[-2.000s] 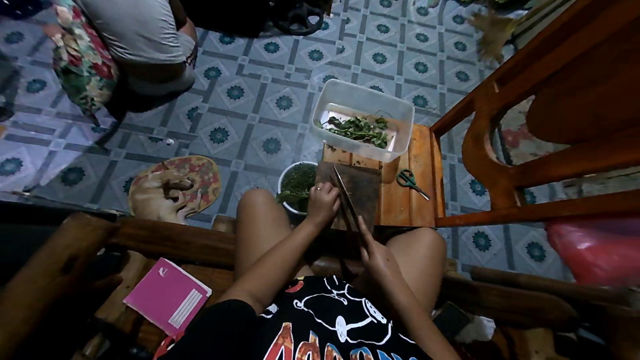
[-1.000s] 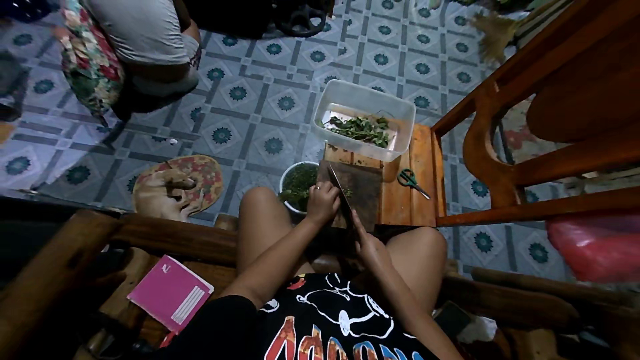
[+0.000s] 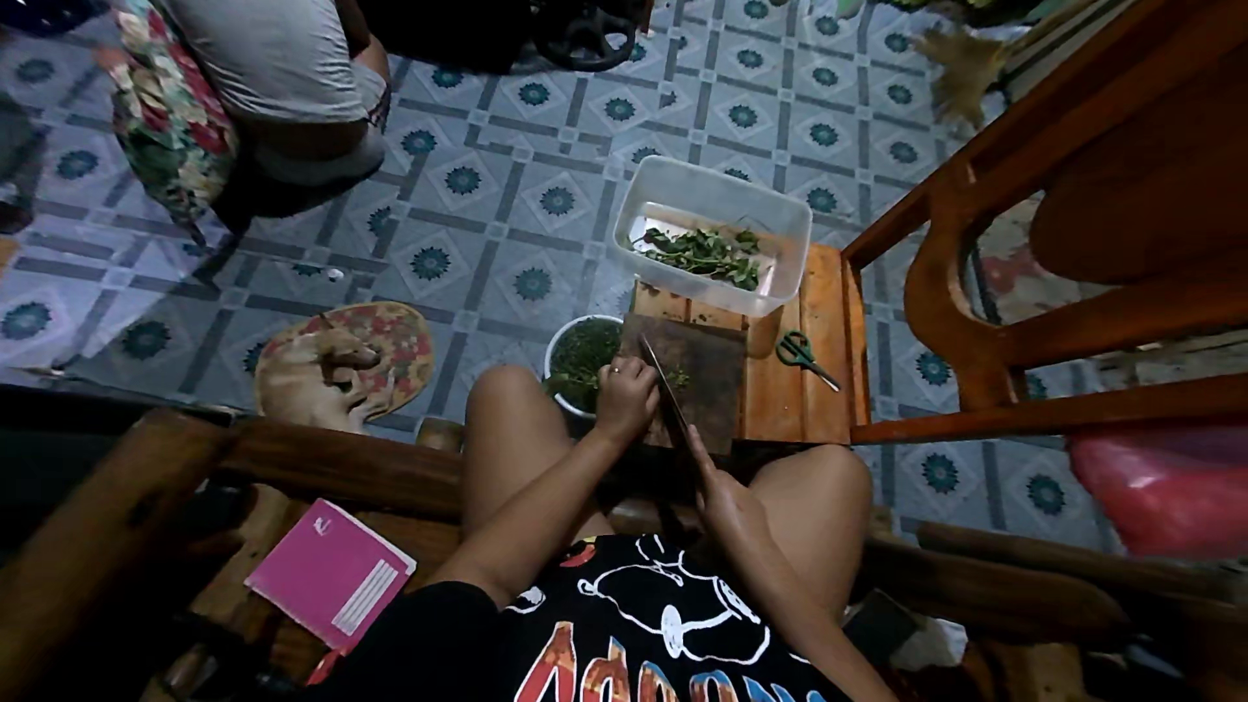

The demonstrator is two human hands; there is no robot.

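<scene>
My left hand (image 3: 627,395) is closed on a bunch of green leafy stems at the left edge of a dark chopping board (image 3: 707,366). In my right hand (image 3: 726,497) is a long knife (image 3: 669,390), its blade slanting up and left over the board, close beside my left fingers. Small green bits lie on the board near the blade. Left of the board, a round white-rimmed container (image 3: 585,341) holds finely cut greens. Behind the board stands a clear plastic bin (image 3: 712,180) with leafy stems (image 3: 704,253) inside. Green-handled scissors (image 3: 805,361) rest on the wooden chair seat.
The wooden chair's back (image 3: 985,331) rises at the right. A dog (image 3: 317,375) lies on a floral mat (image 3: 405,346) at the left. A person in light clothing (image 3: 263,58) is at the upper left. Beside me is a pink notebook (image 3: 331,575); a red plastic bag (image 3: 1160,487) sits far right.
</scene>
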